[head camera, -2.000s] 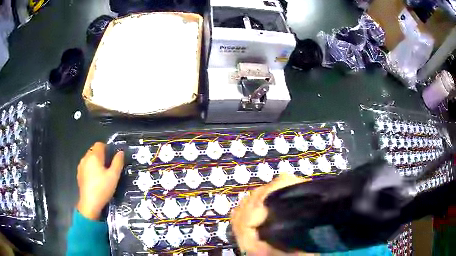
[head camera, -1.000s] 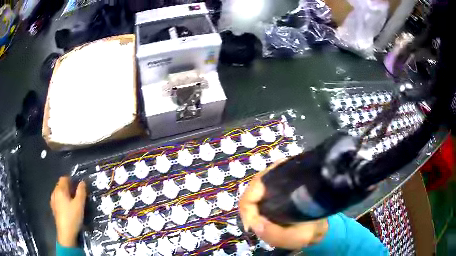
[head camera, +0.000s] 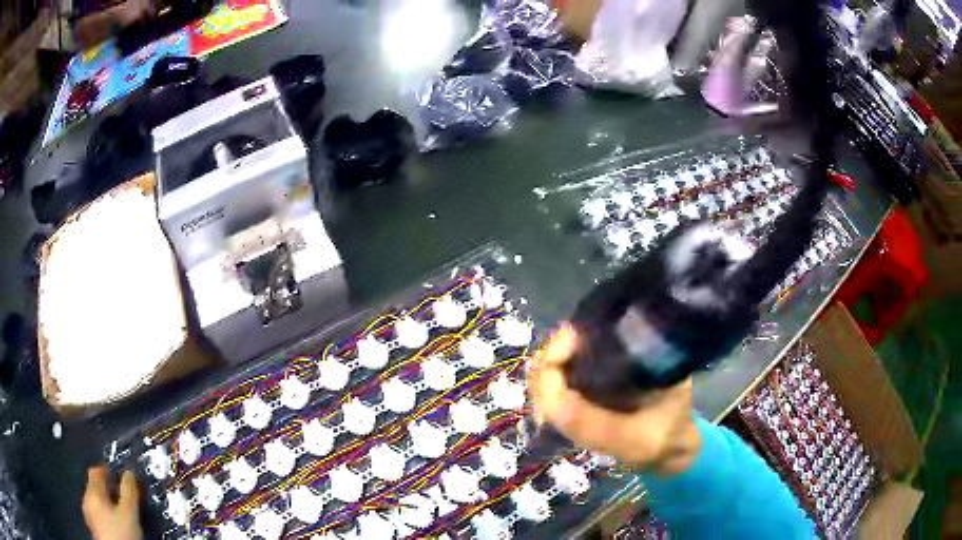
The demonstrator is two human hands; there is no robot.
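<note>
A clear blister tray (head camera: 332, 371) lies in front of me, with rows of small units under white plastic pieces and thin yellow, red and dark wires along them. My right hand (head camera: 617, 411) grips a thick black electric screwdriver (head camera: 643, 327) over the tray's right end; its tip is hidden. My left hand (head camera: 112, 504) is at the tray's left edge, partly cut off by the picture's lower edge, with thumb and a finger apart. It holds nothing that I can see.
A white screw feeder (head camera: 253, 227) and a brown carton filled with white (head camera: 174, 364) stand behind the tray. Another filled tray (head camera: 691, 195) lies right. A carton of filled trays (head camera: 881, 406) and a red object (head camera: 888, 276) are below the right edge. Bagged parts (head camera: 475, 95) lie behind.
The view has turned right, so the tray and feeder sit further left and look tilted. My right hand still grips the screwdriver. My left hand stays by the tray's left edge, now lower in the picture.
</note>
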